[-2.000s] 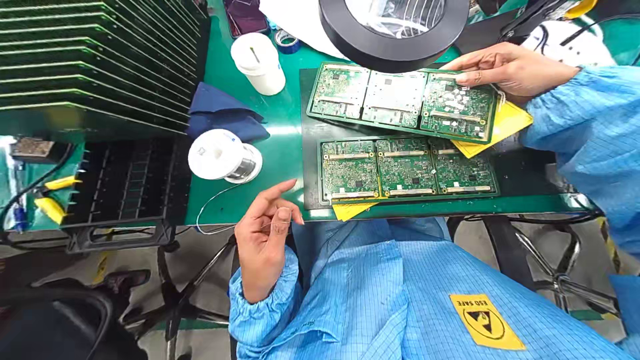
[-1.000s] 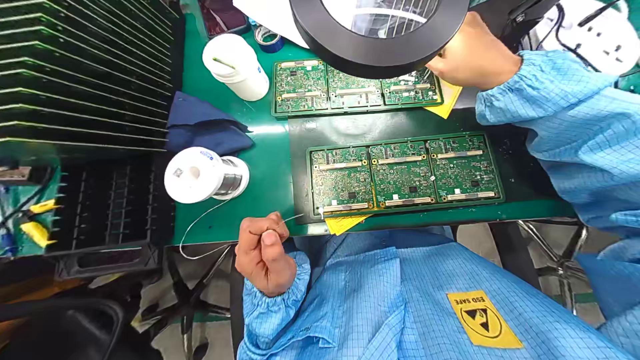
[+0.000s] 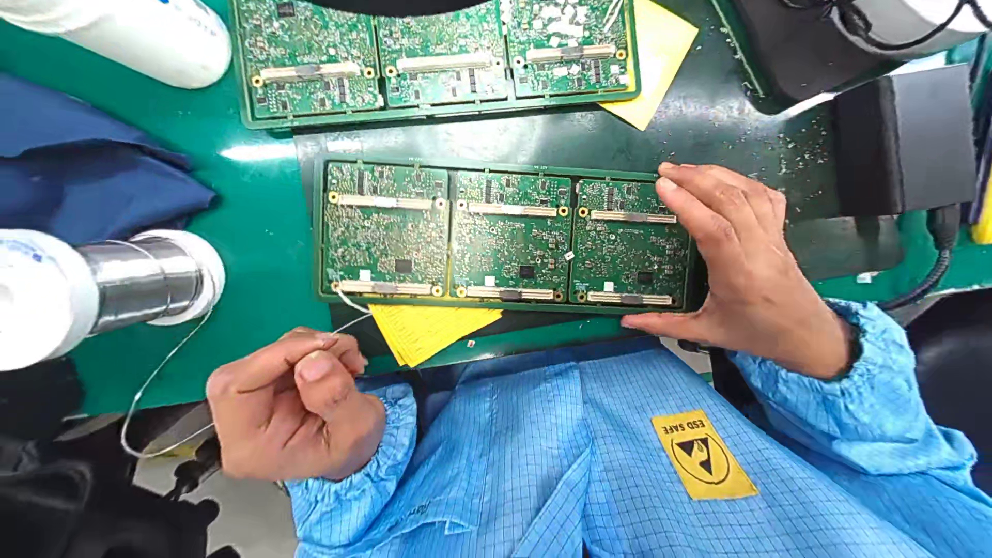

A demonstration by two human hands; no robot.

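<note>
A panel of three green circuit boards (image 3: 511, 252) lies on the dark mat in front of me. My right hand (image 3: 728, 256) grips its right end, thumb at the near edge and fingers at the far edge. Between thumb and forefinger of my left hand (image 3: 298, 407) is a thin solder wire (image 3: 353, 322), its tip near the panel's lower left corner. The wire runs back to a solder spool (image 3: 147, 279) at the left. Yellow paper slips (image 3: 430, 329) stick out from under the panel's near edge. Another circuit board panel (image 3: 442, 58) lies beyond, partly hidden by a black rim.
A white bottle (image 3: 155, 35) and a dark blue cloth (image 3: 85, 167) are at the upper left. Yellow paper (image 3: 655, 62) lies by the far panel. At the right are a black box (image 3: 903, 143) with a cable and small debris on the mat (image 3: 806, 225).
My right hand has come from the far panel to the right end of the near one. The far panel was lowered away from the near one earlier. The view has moved closer.
</note>
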